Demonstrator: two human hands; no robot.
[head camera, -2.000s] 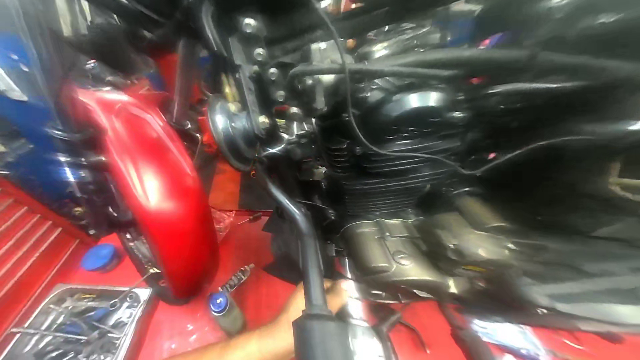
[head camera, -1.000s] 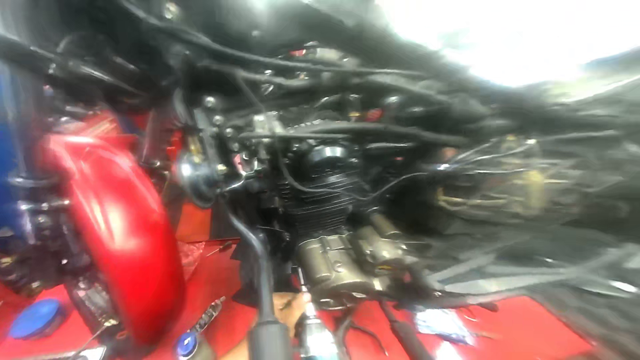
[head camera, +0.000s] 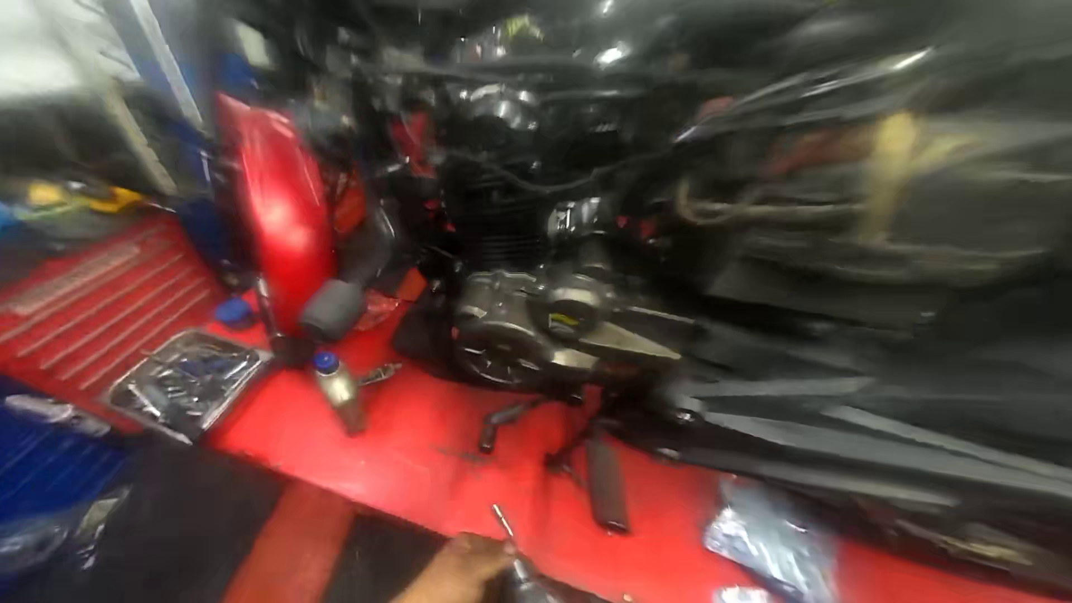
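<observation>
At the bottom centre, my left hand is closed around a hand-held tool with a slim metal shaft pointing up and to the left. Most of the tool's body is cut off by the lower edge, and blur hides its exact kind. My right hand is out of sight. Above and beyond the tool stands a motorcycle with a metal engine case, a gear lever and a rubber footpeg. Its red front fender is at the left.
The motorcycle stands over a red platform. On the left are a metal tray of tools, a blue-capped bottle, a blue lid and a red slatted ramp or panel. A clear plastic bag lies at lower right.
The view has shifted greatly. My left hand and the tool, earlier beside the lower engine, are now below it near the platform's front edge. The handlebar no longer crosses in front of the hand.
</observation>
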